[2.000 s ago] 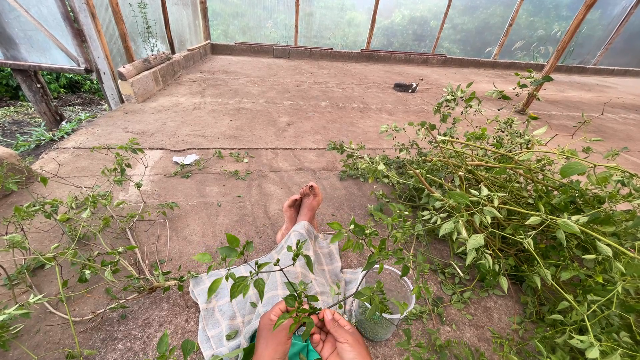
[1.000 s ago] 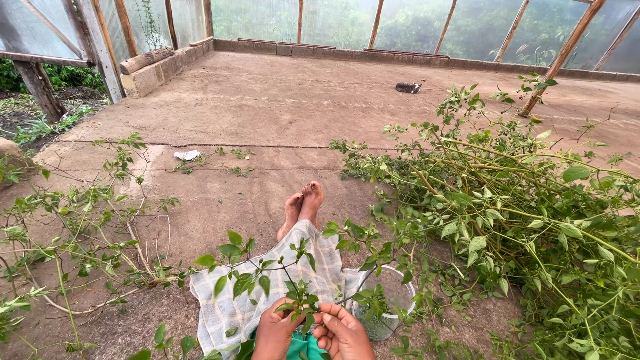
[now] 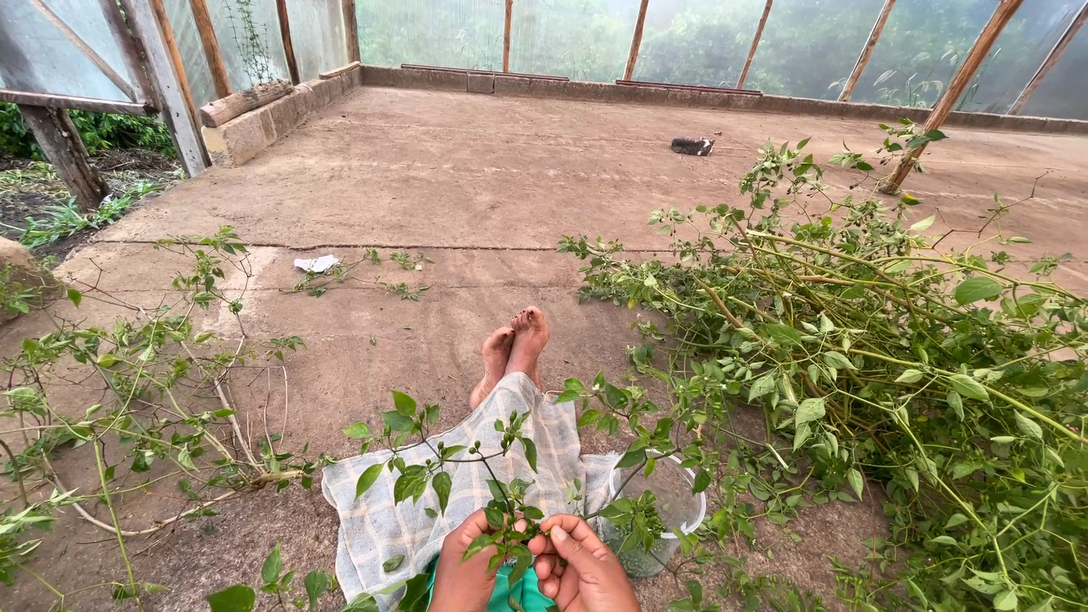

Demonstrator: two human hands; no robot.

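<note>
A leafy green branch [image 3: 476, 459] with small buds or fruits lies across my lap, over a pale checked cloth [image 3: 399, 510]. My left hand [image 3: 466, 565] holds its stem, with leaves partly covering the fingers. Just to the right, my right hand [image 3: 582, 565] pinches a small part of the same branch between thumb and forefinger; what exactly sits in the pinch is too small to tell. Beside my right hand stands a clear plastic bucket [image 3: 684, 510] with small green pieces inside, partly hidden by leaves. My bare feet [image 3: 517, 344] stick out beyond the cloth.
A large heap of cut leafy branches [image 3: 850, 340] spreads over the floor at right. Thinner, sparser branches [image 3: 195, 425] lie at left. Farther off are a white scrap [image 3: 316, 263], a dark object [image 3: 692, 146], a leaning wooden post [image 3: 952, 93] and a low block curb [image 3: 272, 115].
</note>
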